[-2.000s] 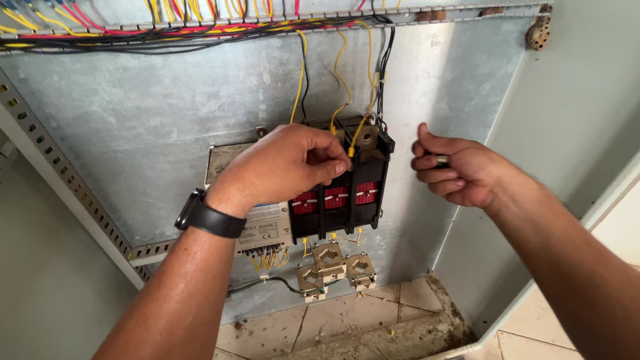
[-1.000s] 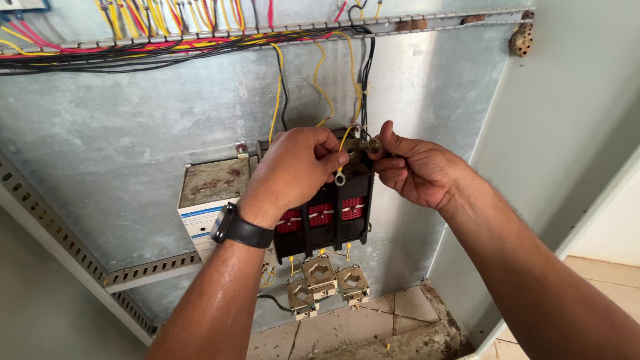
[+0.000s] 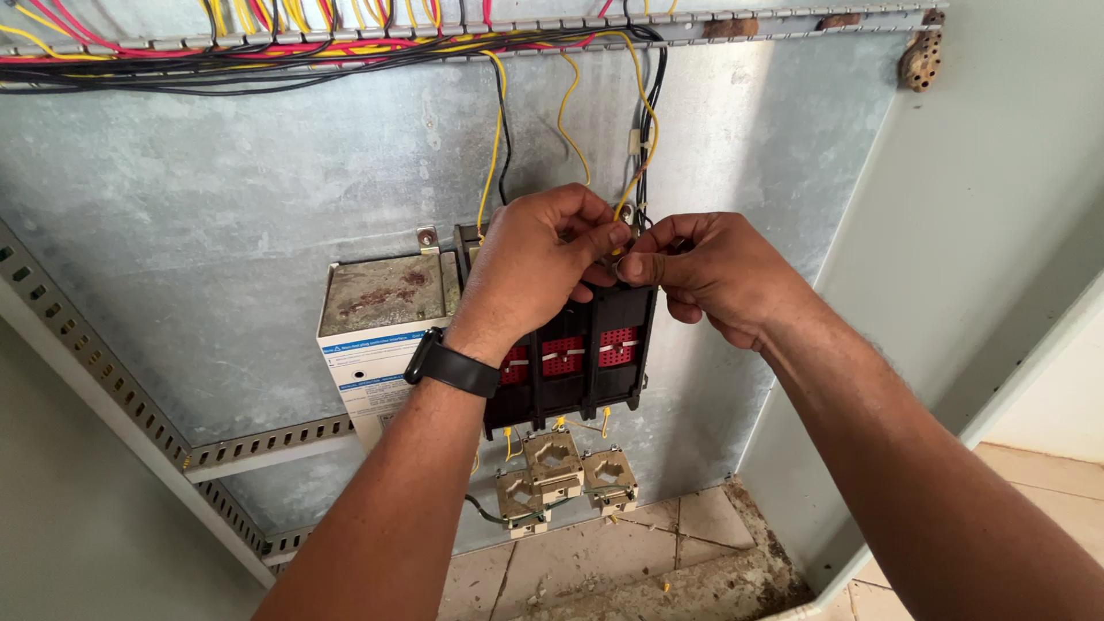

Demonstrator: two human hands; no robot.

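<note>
My left hand (image 3: 552, 259), with a black watch (image 3: 448, 362) on its wrist, pinches the lower end of a yellow wire (image 3: 653, 129) above the black switch unit (image 3: 569, 388). My right hand (image 3: 707, 276) meets it from the right, thumb and forefinger closed on a small metal part (image 3: 616, 269), mostly hidden by the fingertips. Red perforated inserts (image 3: 562, 354) show in the unit's front. A beige-white device box (image 3: 388, 302) with a rusty, dirty top adjoins the unit on the left. The wire's very end is hidden between the fingers.
Bundled wires (image 3: 302, 56) run along the slotted rail above. Another yellow wire (image 3: 565, 108) hangs behind my left hand. Current transformers (image 3: 552, 466) are below the unit. The cabinet's side wall (image 3: 957, 216) stands at right, a slotted frame bar (image 3: 86, 354) at left, and a wasp nest (image 3: 921, 65) upper right.
My right hand has come left until its fingertips meet those of my left hand. The ring lug on the yellow wire, visible a second ago, is now hidden by fingers.
</note>
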